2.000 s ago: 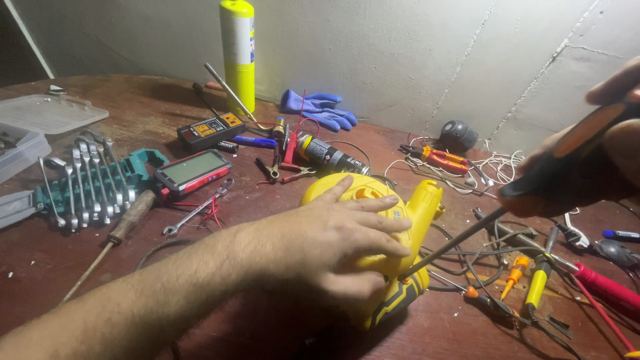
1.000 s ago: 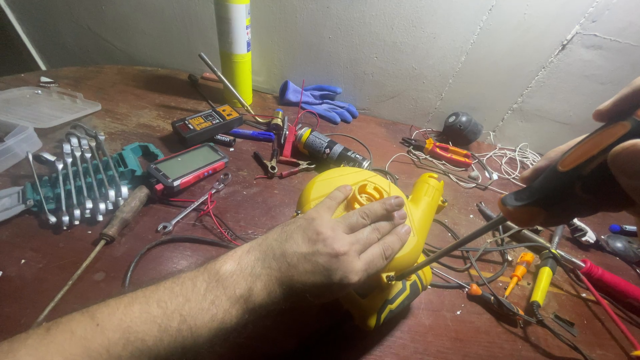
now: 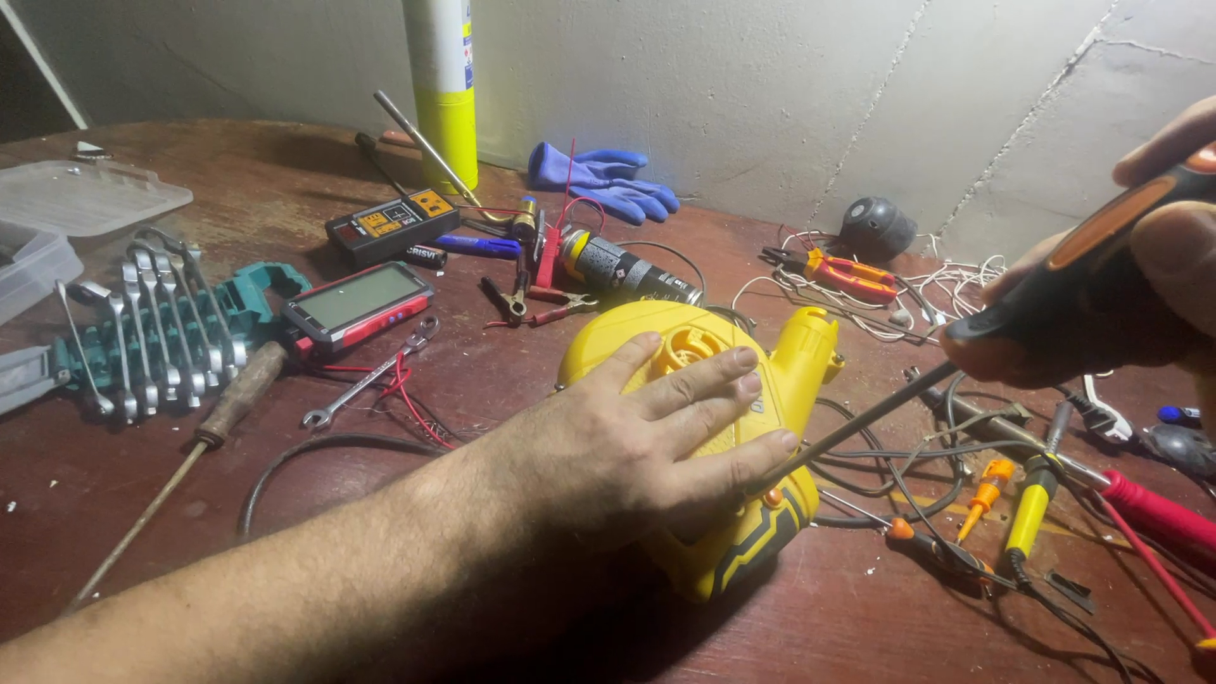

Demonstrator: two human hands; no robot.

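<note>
A yellow plastic power-tool housing [image 3: 807, 366], perhaps a blower, lies on the dark red table at the centre. My left hand [image 3: 655, 446] rests across its top, fingers spread, pressing on the casing beside a round raised part. At the right edge my right hand [image 3: 1168, 237] grips the black and orange handle of a screwdriver [image 3: 874, 413]. The long shaft slants down left to the housing's lower edge, close to my left fingertips and an orange spot on the casing. Its tip is hidden by the fingers.
Combination wrenches [image 3: 152, 323] in a green holder, a red-cased meter [image 3: 356, 304] and a wooden-handled tool [image 3: 233, 399] lie left. Behind are a spray can [image 3: 627, 271] and blue gloves [image 3: 603, 180]. Pliers [image 3: 845, 275], cables and a yellow-handled tool [image 3: 1031, 513] lie right.
My left hand has shifted slightly on the yellow housing since the first frame, its fingers now lying over the lower edge. The screwdriver stays in my right hand, its shaft still against the housing.
</note>
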